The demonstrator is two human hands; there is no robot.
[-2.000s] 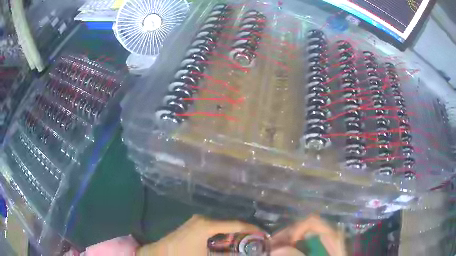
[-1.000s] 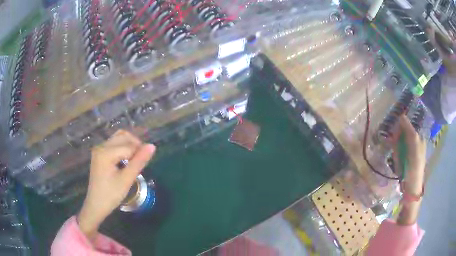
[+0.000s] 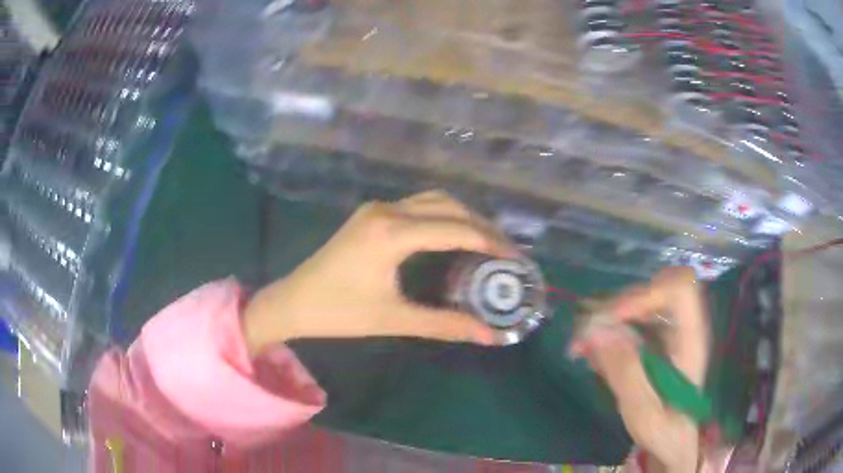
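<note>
The round fixture (image 3: pixel 504 293), with a silver, ringed top, stands above the green mat at the centre. My left hand (image 3: pixel 379 268) curls around it, fingers at its back rim and thumb at its front rim. Whether a separate disc lies on top is too blurred to tell. My right hand (image 3: pixel 647 342) is to the right of the fixture, blurred, with the green test probe (image 3: pixel 679 386) held in it. A thin red wire runs from the fixture's right side towards my right fingertips. The probe's tip cannot be made out.
Stacked clear trays (image 3: pixel 444 129) with brown-looking layers stand just behind my hands; discs with red leads (image 3: pixel 684 55) fill rows at the back right. A ribbed, blue-edged tray (image 3: pixel 69 185) is at left. Another tray edge (image 3: pixel 813 314) is at right. Green mat (image 3: pixel 388 388) shows in front.
The view has swung left. My left hand, closed beside the fixture a second ago, is now around it. My right hand has come from the far right tray to beside the fixture.
</note>
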